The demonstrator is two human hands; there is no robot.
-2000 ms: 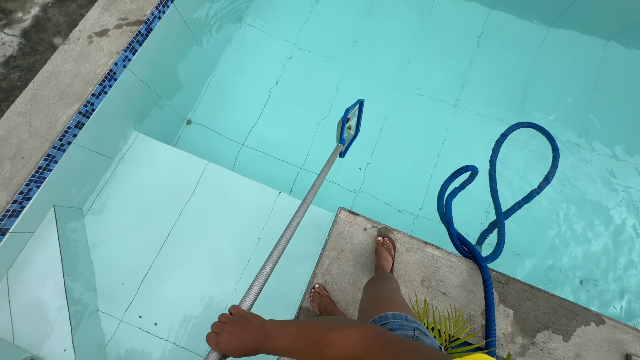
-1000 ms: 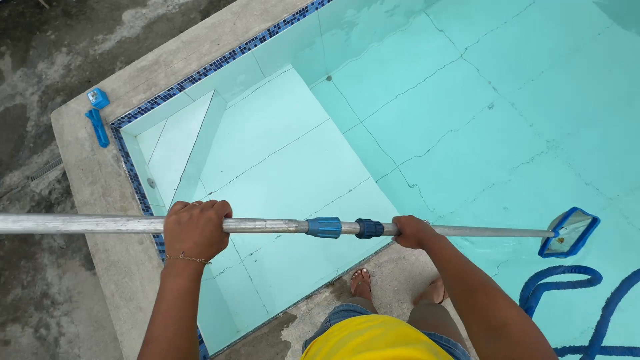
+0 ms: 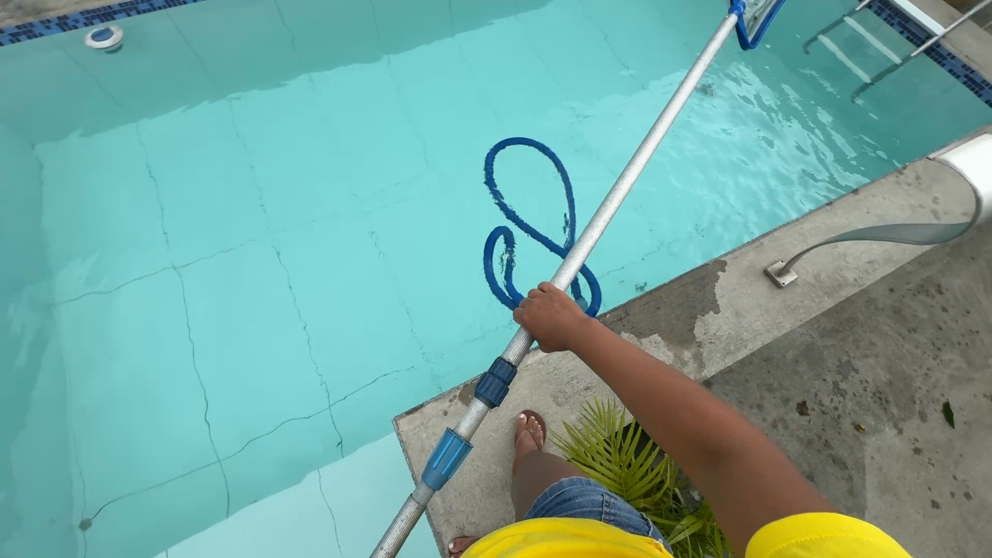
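Note:
My right hand [image 3: 552, 316] is closed around a silver telescopic pole [image 3: 612, 203], above its two blue locking collars. A blue-framed pool skimmer net [image 3: 753, 22] is fixed to the pole's far end, at the top edge of the view and partly cut off. The pole slants from the bottom left, over the water, to the top right. Beyond my right hand, a looped blue hose [image 3: 570, 194] floats in the pool and passes partly behind the pole. My left hand is outside the view, as is the pole's lower end.
I stand in flip-flops on the concrete pool edge [image 3: 457, 473]. Beside my leg grows a palm-like plant [image 3: 628, 457]. A curved metal rail [image 3: 876, 234] is mounted on the deck at right. A pool ladder [image 3: 868, 58] is at the top right, and a round white fitting [image 3: 104, 37] at the top left.
The pole and net have swung from reaching right to pointing up and right. My left hand, on the pole one second ago, has gone out of view. The view has turned toward the ladder.

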